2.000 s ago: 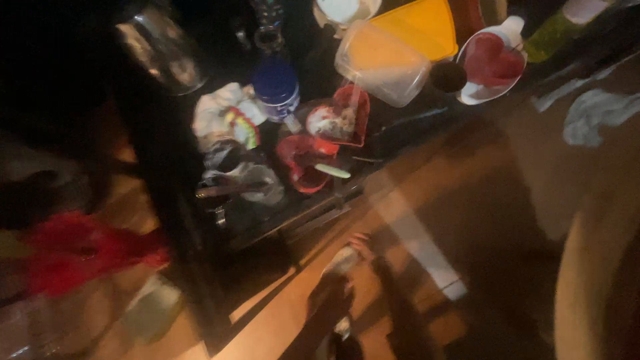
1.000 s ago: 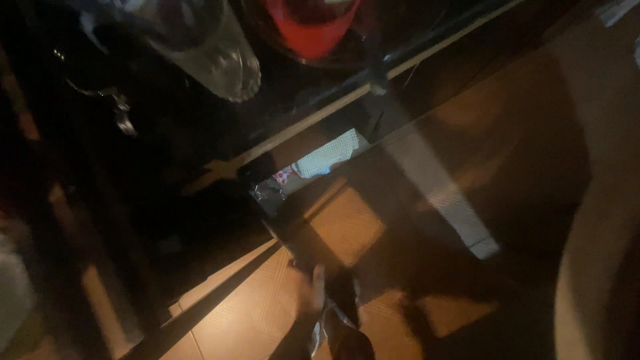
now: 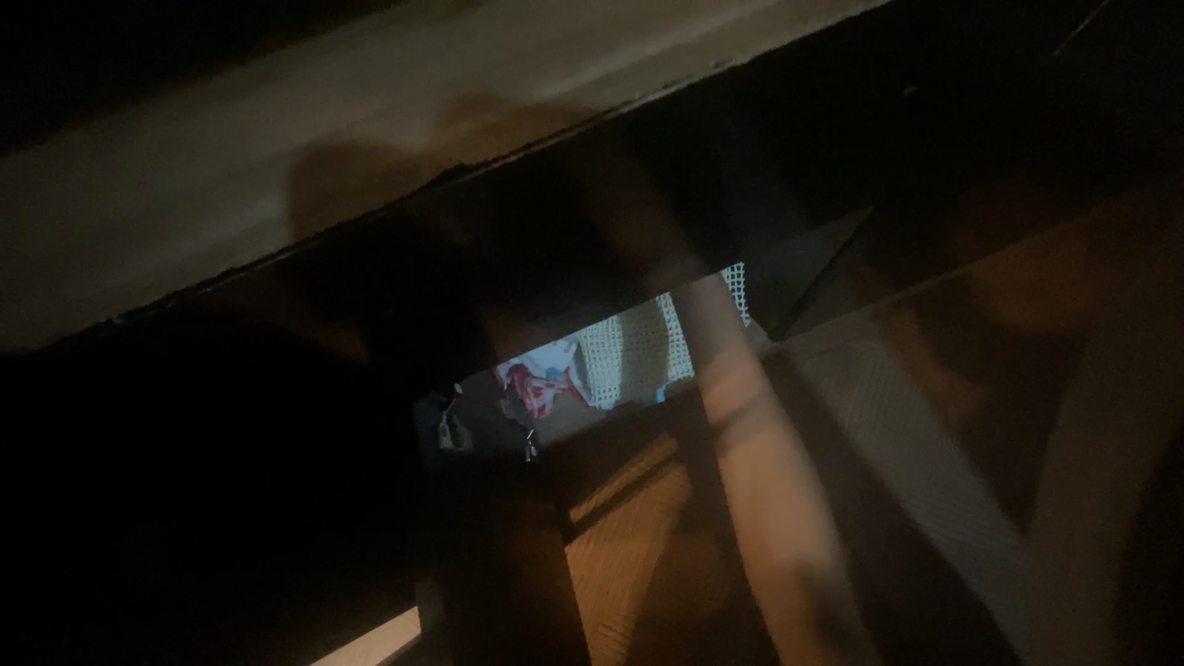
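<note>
A forearm comes up from the lower right and reaches into a dark opening under a furniture edge; its hand is hidden there, and I cannot tell which arm it is. Beside the forearm lies a white open-weave cloth (image 3: 636,356), partly behind it. A red and white cloth or wrapper (image 3: 536,387) is just left of that. Further left are a small metal object like a padlock (image 3: 451,431) and a small shiny metal piece (image 3: 531,446). No other hand shows.
A pale wooden edge (image 3: 370,157) crosses the top of the view on a slant. Below is a wooden floor (image 3: 629,546) with strips of light and dark shadows. The left side is too dark to make out.
The view has moved down close to the furniture edge, and the tabletop items are out of sight. A forearm now reaches across the white cloth, which was uncovered one second ago.
</note>
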